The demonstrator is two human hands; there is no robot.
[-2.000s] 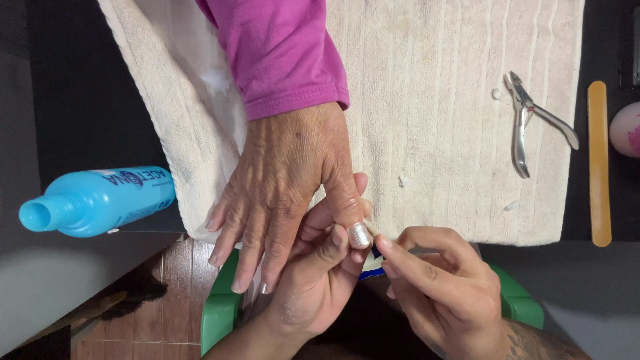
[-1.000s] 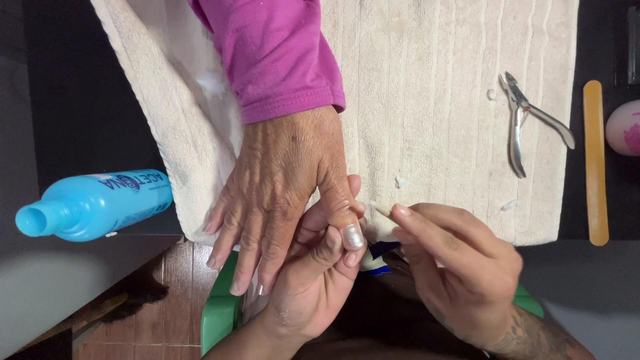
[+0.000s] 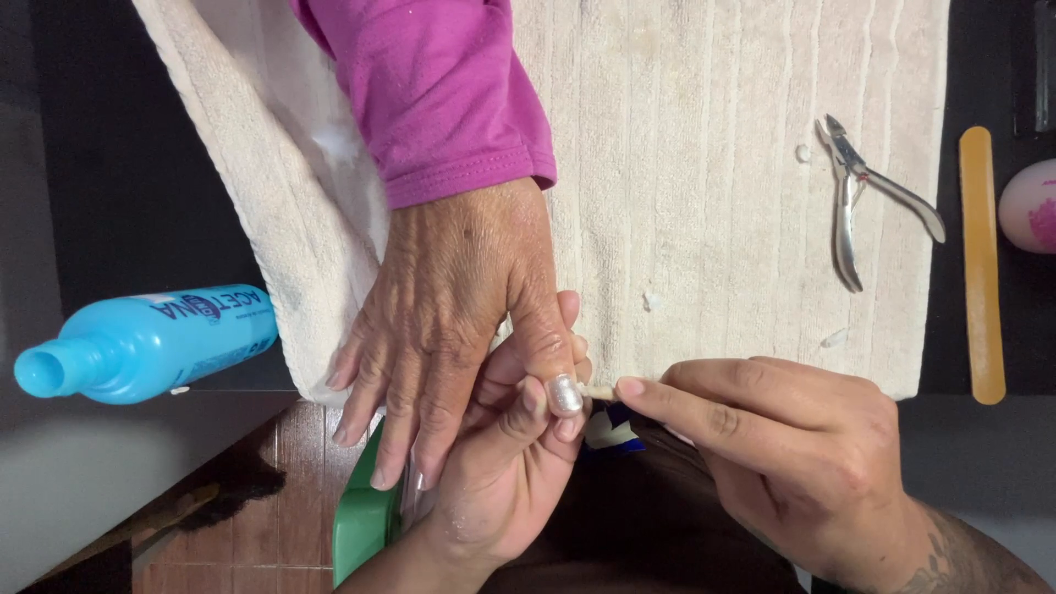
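Another person's hand point(image 3: 458, 289), with a magenta sleeve, reaches down from the top over a cream towel point(image 3: 660, 165). Its thumb bears shiny silvery polish on the thumbnail point(image 3: 565, 395). My left hand point(image 3: 511, 462) grips that thumb from below, my own thumb beside the nail. Between the thumb and fingers of my right hand point(image 3: 784, 437) is a thin pale stick point(image 3: 601, 392); its tip, with what looks like a bit of cotton, is at the right edge of the painted nail. The far end of the stick is hidden by my fingers.
An uncapped blue acetone bottle point(image 3: 165, 342) lies at the left on the dark table. Metal cuticle nippers point(image 3: 854, 186) and small white bits point(image 3: 651, 301) rest on the towel. Right of it are a tan nail file point(image 3: 982, 264) and a pink-and-white rounded object point(image 3: 1033, 206). A green chair part point(image 3: 363, 511) shows below.
The stick's tip was a little away from the thumbnail one second ago and is now at its side edge. My left hand has kept its hold on the other person's thumb.
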